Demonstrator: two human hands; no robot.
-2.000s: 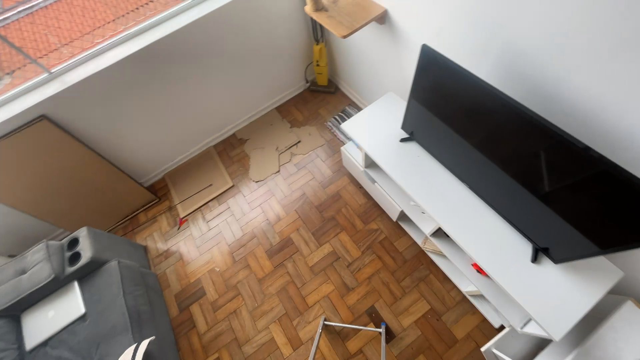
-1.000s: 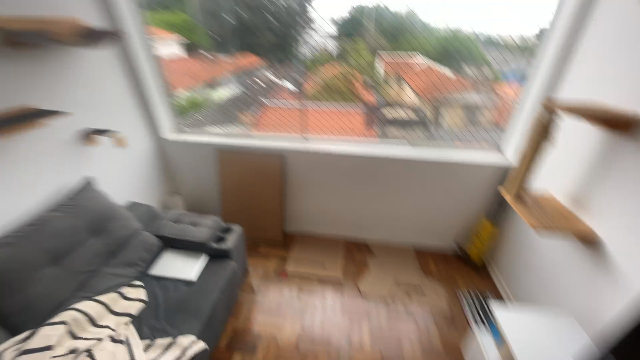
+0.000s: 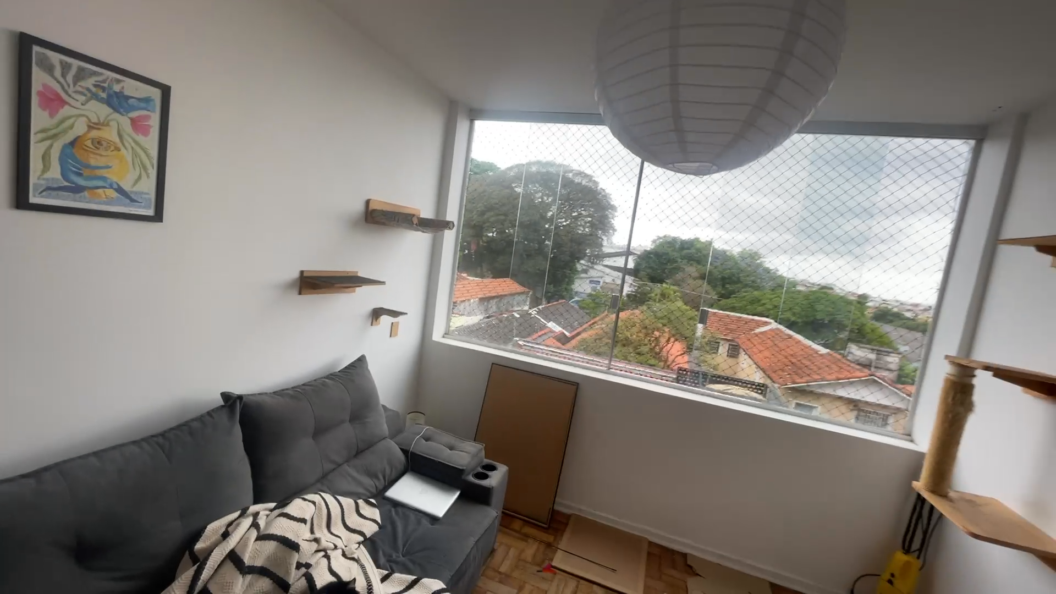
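Neither my left hand nor my right hand shows in the head view, so what they hold is hidden. A grey tufted sofa [image 3: 124,454] fills the lower left. A cream blanket with black stripes [image 3: 280,544] lies rumpled on it. On the seat beside the armrest with cup holders [image 3: 487,474] rests a closed silver laptop [image 3: 422,493]. A brown panel with a dark edge [image 3: 528,445] leans upright against the wall under the window. Flat cardboard [image 3: 601,551] lies on the parquet floor [image 3: 516,549].
A white paper lantern [image 3: 718,82] hangs at the top. Netting covers the wide window [image 3: 709,272]. Wooden wall shelves [image 3: 338,282] are on the left wall; a rope-wrapped post [image 3: 946,429] joins shelves at right. Below stands a yellow appliance [image 3: 899,573]. A framed picture [image 3: 95,128] hangs at left.
The view has swung up and left, away from the television and white stand, to the sofa, window and lantern. No object has plainly moved.
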